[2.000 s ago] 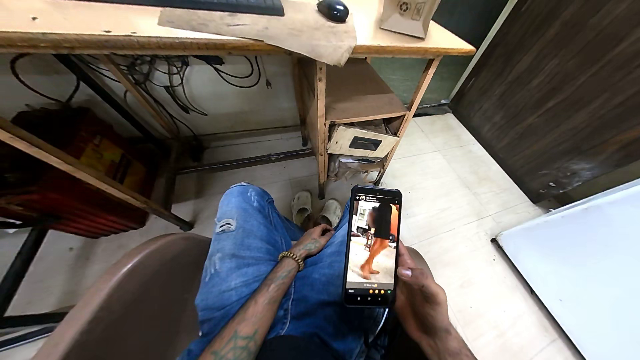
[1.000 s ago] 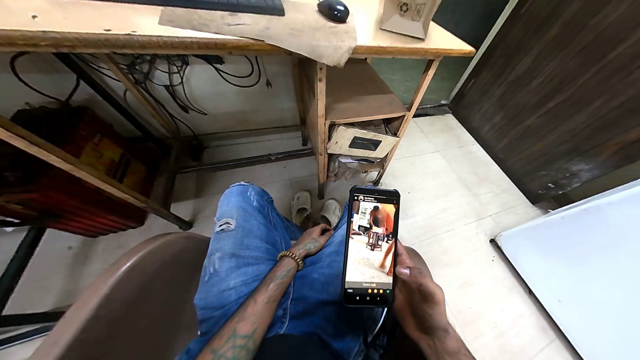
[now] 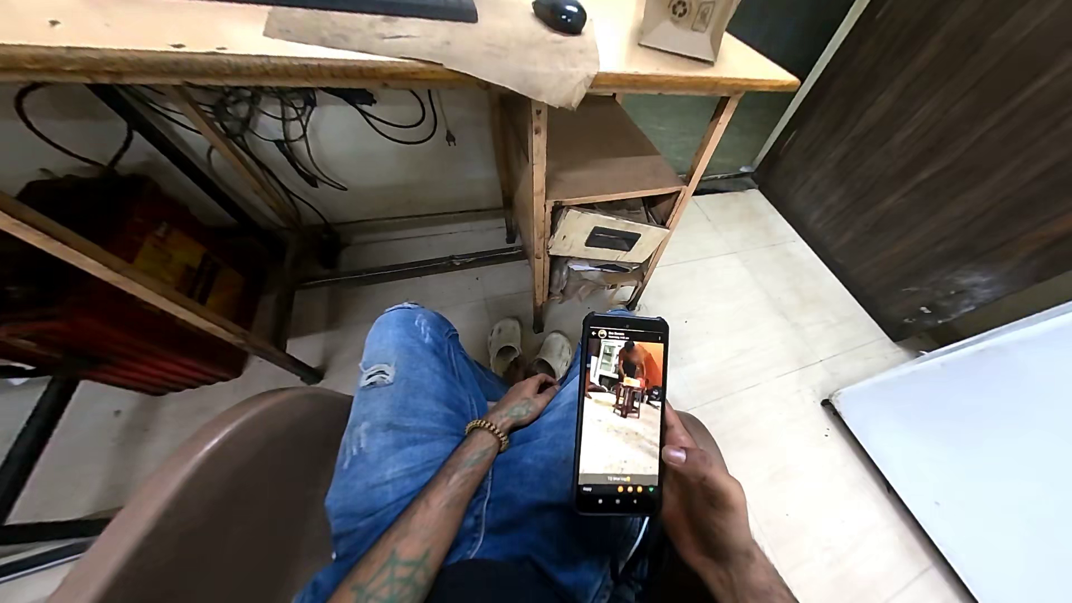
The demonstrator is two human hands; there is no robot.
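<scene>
A black smartphone (image 3: 621, 414) is held upright in my right hand (image 3: 703, 486), whose thumb lies along its right edge. Its lit screen shows a picture of a person bending over a small stool. My left hand (image 3: 526, 402), with a beaded bracelet (image 3: 487, 434) at the wrist, rests on my thigh in blue ripped jeans (image 3: 402, 427); its fingers point toward the phone but do not touch it. Whether anything is under those fingers is hidden.
Ahead stands a wooden desk (image 3: 335, 74) with a keyboard (image 3: 402, 7), a black mouse (image 3: 559, 15) and a cardboard box (image 3: 687, 29). Cables (image 3: 276, 117) hang beneath it. A brown chair (image 3: 226, 494) is under me; a white panel (image 3: 971, 444) stands at right.
The picture on the phone's screen has changed, from a close view of legs to a person at a stool. Both hands have stayed in about the same place.
</scene>
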